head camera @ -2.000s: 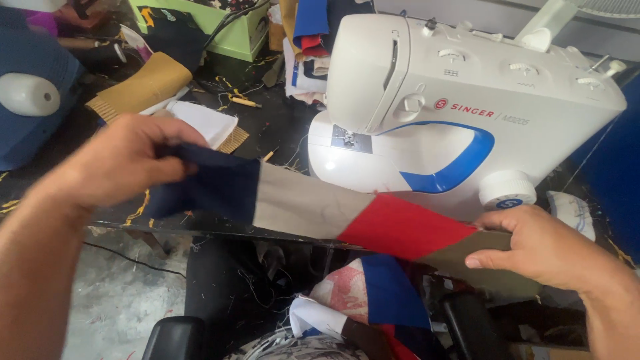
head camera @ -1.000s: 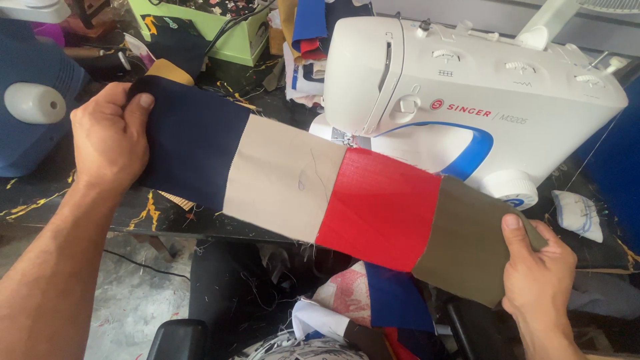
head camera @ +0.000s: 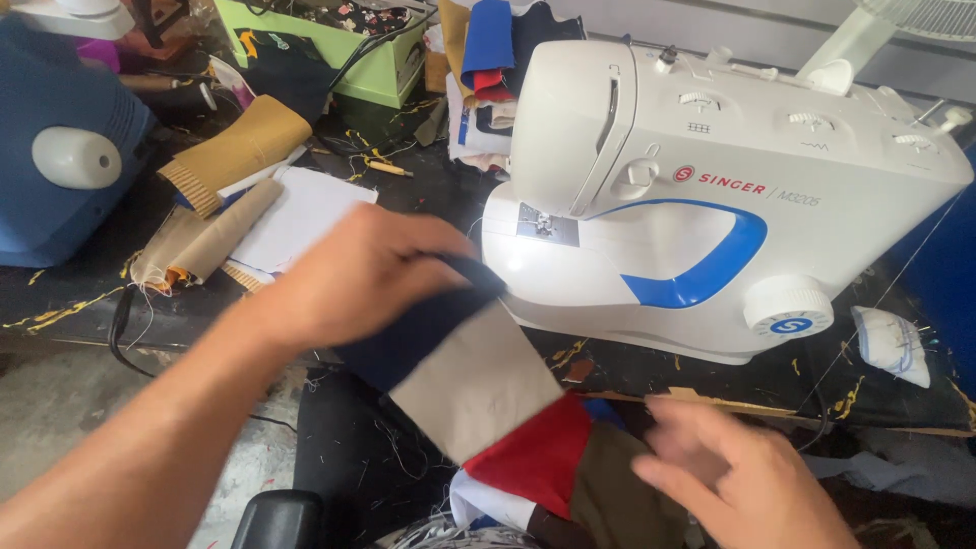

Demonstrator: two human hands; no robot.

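Note:
My left hand (head camera: 366,274) is shut on the navy end of a patchwork fabric strip (head camera: 480,381), which hangs down over my lap in navy, beige, red and olive squares. Blurred, my right hand (head camera: 717,465) is off the strip, just right of the olive square, with its fingers apart and nothing seen in them. The white Singer sewing machine (head camera: 648,175) stands behind the strip, its lamp lit over the needle plate. More fabric pieces (head camera: 488,499), white among them, lie on my lap beneath the strip.
Folded fabrics (head camera: 244,152) and a white cloth piece (head camera: 305,213) lie on the black table, left. Behind them is a green box (head camera: 381,76). A fabric stack (head camera: 480,99) stands by the machine. A pincushion (head camera: 888,343) sits right, a blue machine (head camera: 61,152) far left.
Both hands held the strip stretched out one second ago. My right hand has let go of the olive end, which has dropped. My left hand has moved right with the navy end.

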